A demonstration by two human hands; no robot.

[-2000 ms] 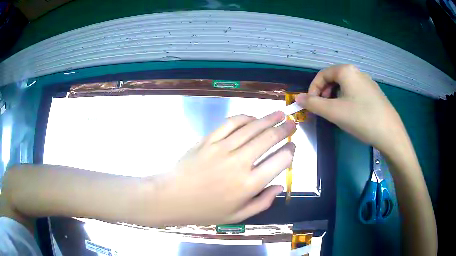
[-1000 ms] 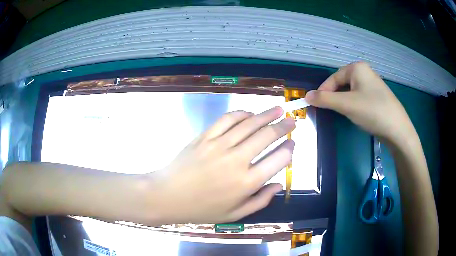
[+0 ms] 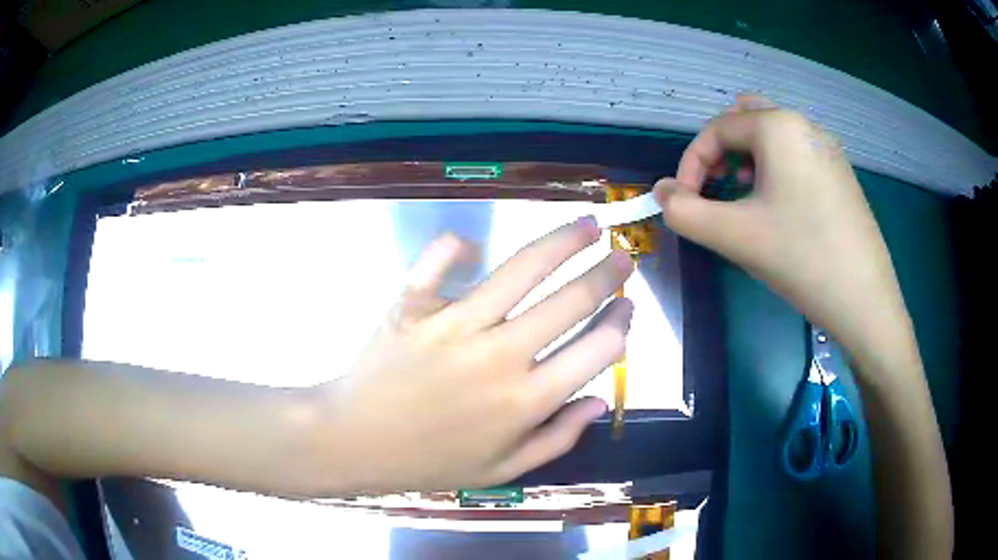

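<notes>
A shiny silver-white display module (image 3: 241,284) lies in a black tray (image 3: 714,438). My left hand (image 3: 503,361) is spread flat over it with nothing gripped, its index fingertip on the left end of a short white tape strip (image 3: 633,212). My right hand (image 3: 766,197) pinches the strip's right end between thumb and finger, above the module's upper right corner. The strip crosses the gold-orange flex cable (image 3: 619,372). A coppery strip (image 3: 350,182) with a green patch (image 3: 473,172) runs along the module's upper edge.
Scissors with blue handles (image 3: 821,427) lie right of the tray, partly beside my right forearm. A second module (image 3: 438,544) shows at the bottom, with a white strip (image 3: 646,544) across its flex cable. A ribbed whitish-grey rail (image 3: 438,71) curves behind the tray. Clear film glares at left.
My left thumb has lifted away from the index finger. The right hand has moved slightly up, and the strip now curves between the hands. The tray appears shifted slightly left in view.
</notes>
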